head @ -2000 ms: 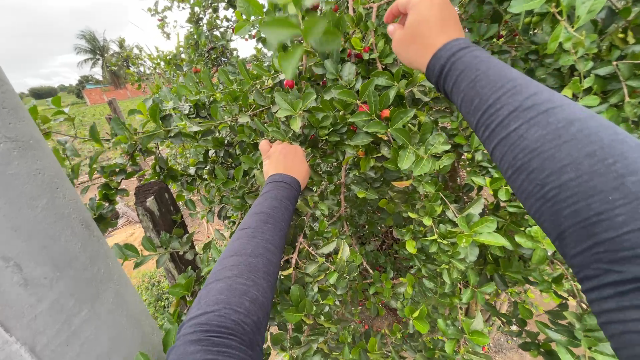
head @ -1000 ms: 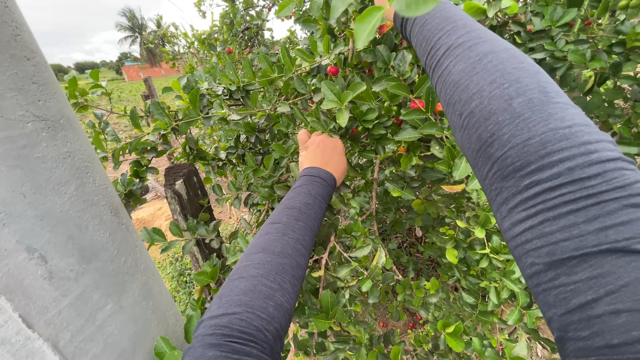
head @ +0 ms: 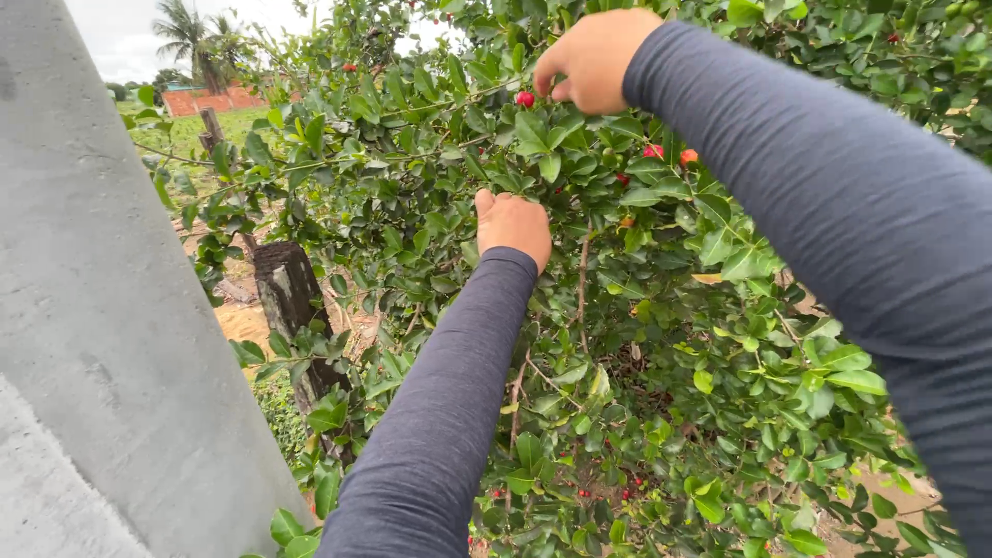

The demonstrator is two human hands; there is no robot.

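Observation:
Both my arms, in dark blue sleeves, reach into a leafy bush (head: 666,364) with red fruits. My left hand (head: 514,229) is curled among the leaves near the middle; its fingertips are hidden, and what it holds cannot be told. Higher up on the right, my right hand (head: 593,62) has its thumb and fingers bent beside a red berry (head: 525,99); whether it touches the berry is unclear. A pinkish-red berry (head: 653,151) and an orange-red berry (head: 688,157) hang below my right hand, close to the sleeve.
A grey concrete post (head: 116,310) rises close on the left. Beside it stands a weathered wooden post (head: 293,302) behind some leaves. Small red fruits (head: 583,492) show low in the bush. Farther back are a brick wall (head: 209,101) and a palm tree (head: 190,39).
My right hand has come down and left to beside the upper red berry. My left hand stays curled among the leaves. The view has shifted somewhat to the left.

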